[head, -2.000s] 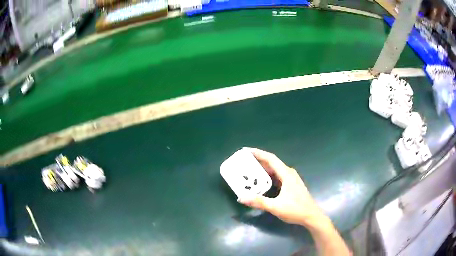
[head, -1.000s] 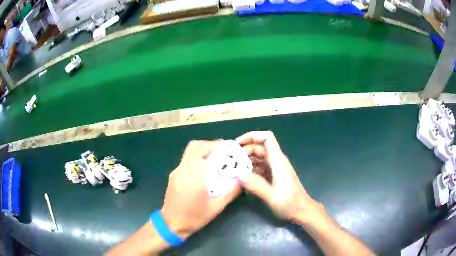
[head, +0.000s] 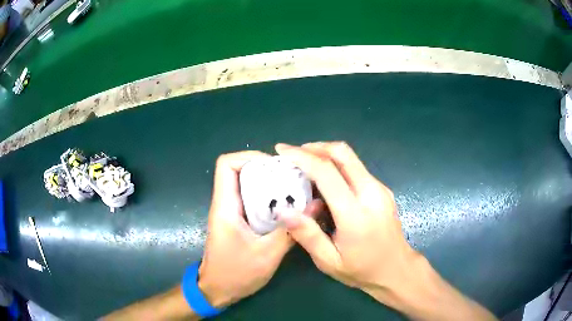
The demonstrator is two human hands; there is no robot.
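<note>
A white plug adapter [head: 266, 188] with dark slots is held between both hands over the dark green bench. My left hand [head: 241, 229] grips it from the left side. My right hand [head: 351, 219] has its thumb and fingers on its right side and front, partly covering it. Whether the shell is fully closed cannot be told. Several open bases [head: 113, 182] with yellow and metal parts lie in a cluster at the left of the bench.
A thin pale stick [head: 39, 243] and a small white piece [head: 36, 265] lie at lower left, near a blue bin's edge [head: 2, 216]. A worn pale strip [head: 251, 66] borders the green conveyor [head: 282, 25]; small white parts [head: 21, 81] are on it. White pieces [head: 567, 122] show at the right edge.
My left hand, out of view two seconds ago, has joined the right on the adapter. Since one second ago the adapter has turned in the hands and the view has tilted down.
</note>
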